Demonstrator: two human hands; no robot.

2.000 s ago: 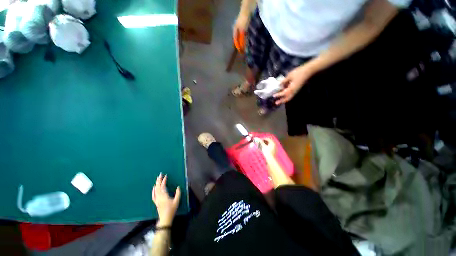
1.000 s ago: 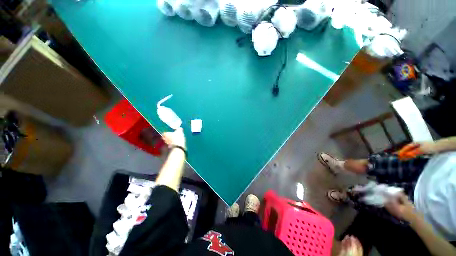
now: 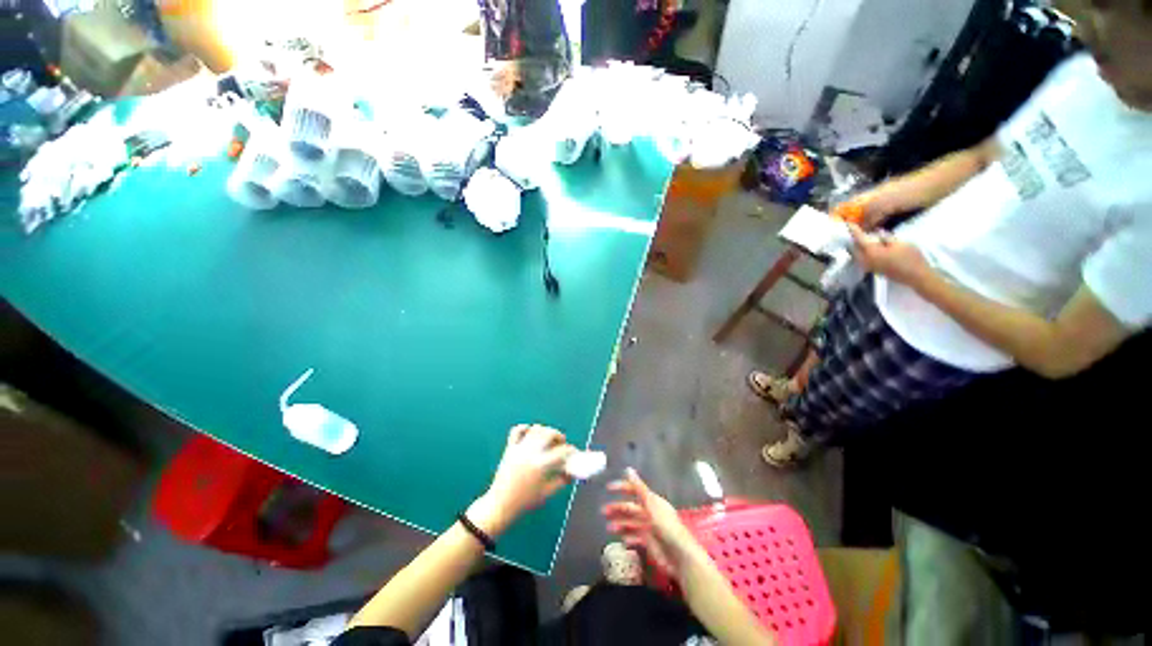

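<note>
My left hand (image 3: 531,469) is over the near right corner of the green-topped table (image 3: 417,316). Its fingers are closed on a small white pad (image 3: 585,463), which sticks out past the table edge. My right hand (image 3: 642,511) is just right of the pad, beyond the table edge, with fingers apart and nothing seen in it. A translucent white squeeze bottle (image 3: 321,428) with a thin bent spout lies on its side on the table, left of my left hand.
White appliances (image 3: 351,178) stand in rows at the table's back, with a black cord (image 3: 550,259) trailing. A pink basket or stool (image 3: 764,570) is by my right arm. A red stool (image 3: 240,501) is at the near left edge. Another person (image 3: 998,265) stands right by a wooden stool (image 3: 771,294).
My left hand has moved right from beside the bottle and now holds the white pad. My right hand has come up near it. The view has turned and shows more of the table's back.
</note>
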